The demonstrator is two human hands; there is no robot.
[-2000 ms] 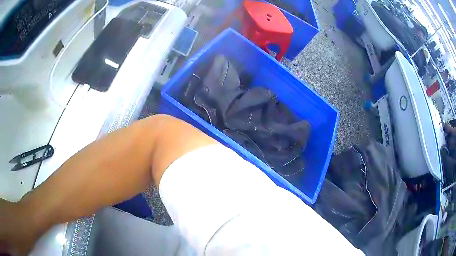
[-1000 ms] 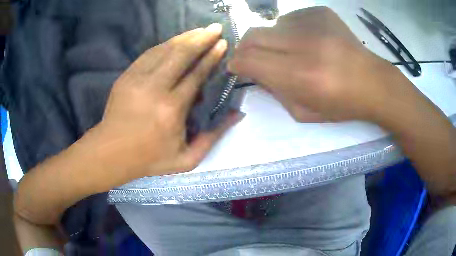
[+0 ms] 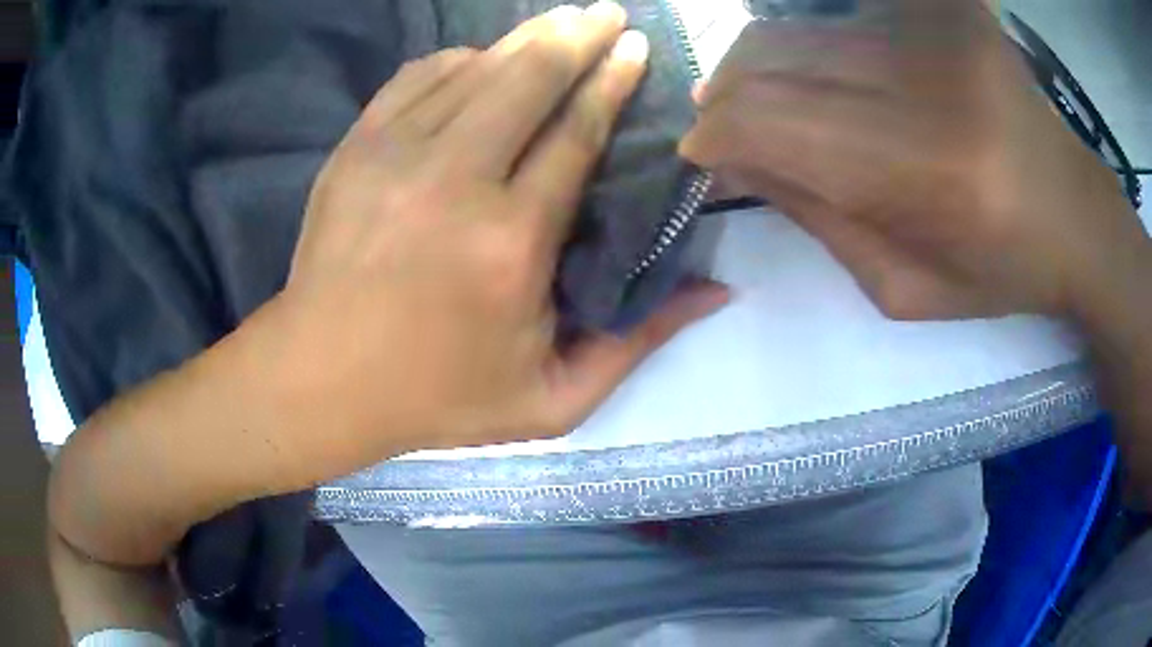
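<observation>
A dark grey garment (image 3: 253,139) lies on the white table, bunched at the left. A zipper (image 3: 670,230) with small metal teeth runs along its right edge. My left hand (image 3: 468,240) lies flat on the cloth beside the teeth, thumb stretched toward the table's front, fingertips at the zipper's upper left. My right hand (image 3: 872,152) has its fingertips together at the zipper edge and appears to pinch it; it is slightly blurred. What lies under its fingers is hidden.
Black thread snips (image 3: 1074,99) lie at the upper right, partly behind my right hand. A ruler strip (image 3: 708,474) follows the curved front table edge. Grey-trousered legs (image 3: 708,581) are below it. Blue plastic (image 3: 1042,544) shows at the lower right. A dark seam line crosses the table.
The view has swung from the crate at the right to the table. Since one second ago, hands, cloth and table appear shifted right in the picture; both hands remain at the zipper.
</observation>
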